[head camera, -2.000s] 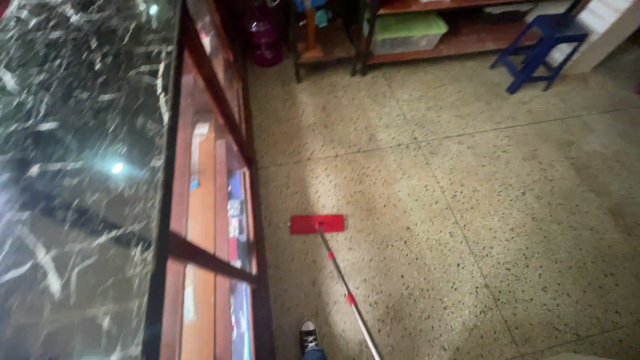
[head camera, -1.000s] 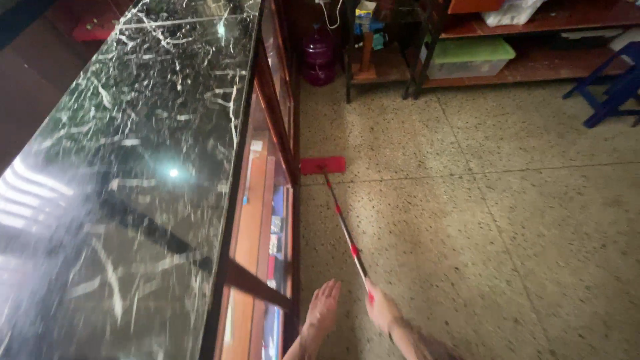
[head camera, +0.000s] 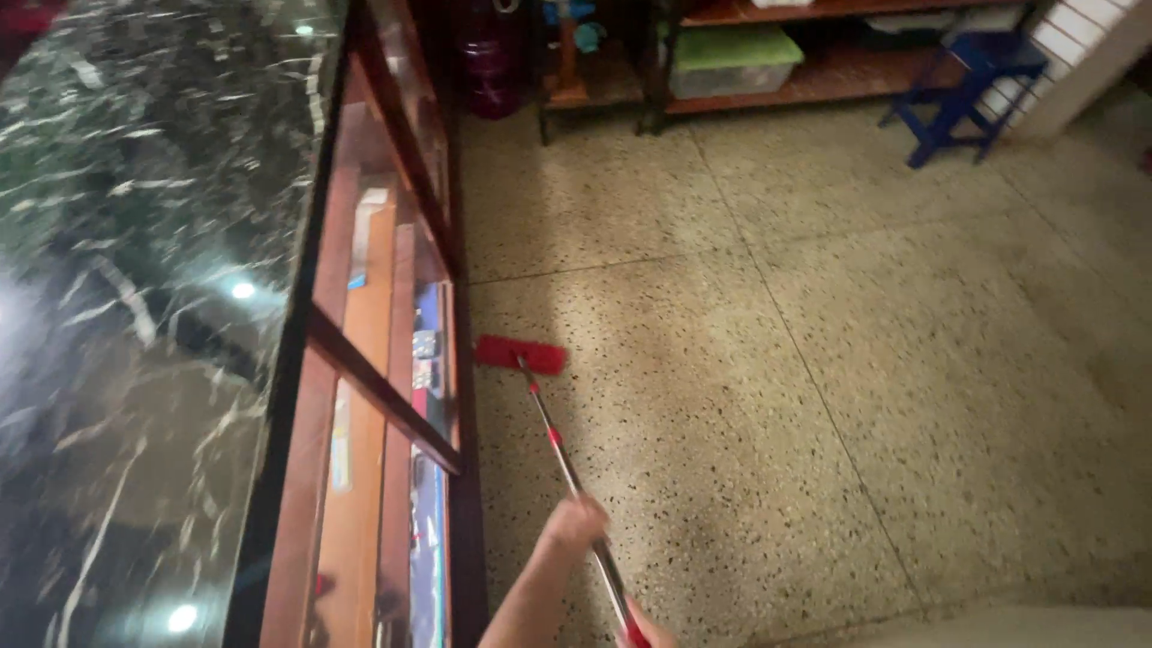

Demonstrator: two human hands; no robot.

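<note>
A flat mop with a red head (head camera: 520,355) lies on the speckled floor close to the base of the glass-fronted cabinet. Its metal pole (head camera: 569,468), with red joints, slants down toward me. My left hand (head camera: 579,522) is closed around the middle of the pole, slightly blurred. Lower down, at the bottom edge of the view, my right hand (head camera: 650,630) grips the pole by its red part; most of this hand is out of frame.
A black marble countertop (head camera: 135,360) tops the wooden cabinet (head camera: 378,396) on the left. At the back stand a purple bottle (head camera: 490,67), a small shelf (head camera: 594,85), a green-lidded plastic bin (head camera: 733,63) on a rack, and a blue stool (head camera: 967,90).
My left hand, beside the pole and off it one second ago, now holds it. The mop head has come nearer along the cabinet base.
</note>
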